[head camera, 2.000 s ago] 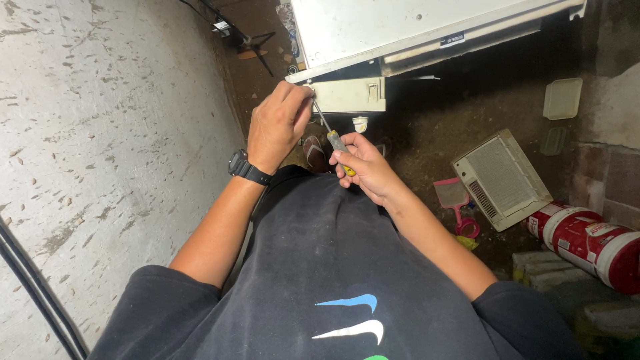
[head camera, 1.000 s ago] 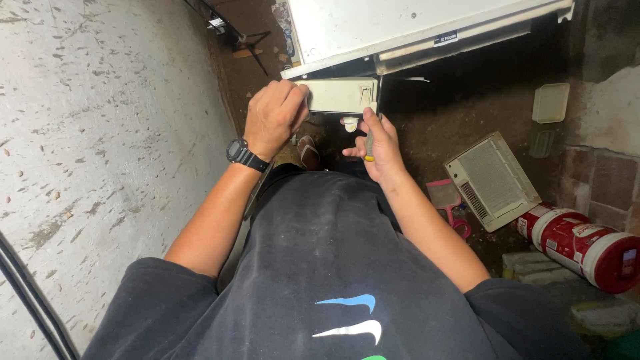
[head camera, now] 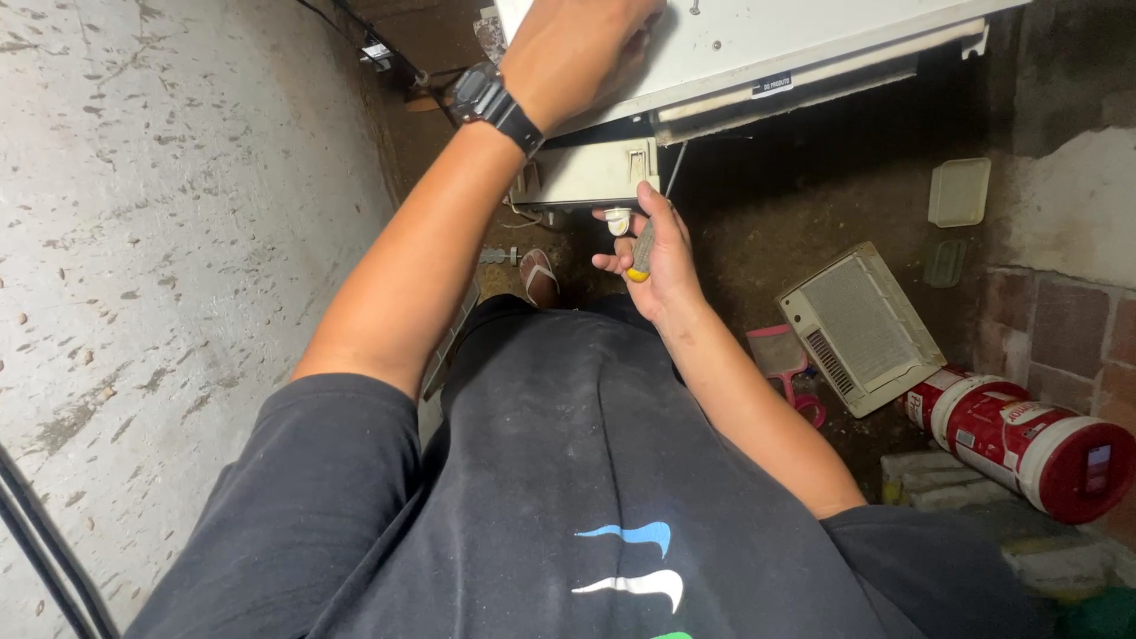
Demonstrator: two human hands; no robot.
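My left hand (head camera: 581,53), with a black watch at the wrist, lies over the top of a white metal appliance casing (head camera: 799,44); its fingertips are hidden, so I cannot tell if it holds anything. Below the casing's edge hangs a cream plastic control box (head camera: 586,174) with a white knob (head camera: 618,220) under it. My right hand (head camera: 661,253) is at the box's right corner, thumb near the corner and fingers beside the knob. In its palm it holds a screwdriver (head camera: 642,253) with a grey and yellow handle, the shaft pointing up past the box.
A pitted wall (head camera: 177,222) rises on the left. On the floor at right lie a cream plastic grille panel (head camera: 865,328), a pink-framed object (head camera: 781,355), red and white buckets (head camera: 1012,435) and a shallow tray (head camera: 958,192). A foot in a flip-flop (head camera: 539,277) shows below the box.
My left hand has left the control box's left end and moved up over the white casing. My right hand stays near the box's right corner with the screwdriver.
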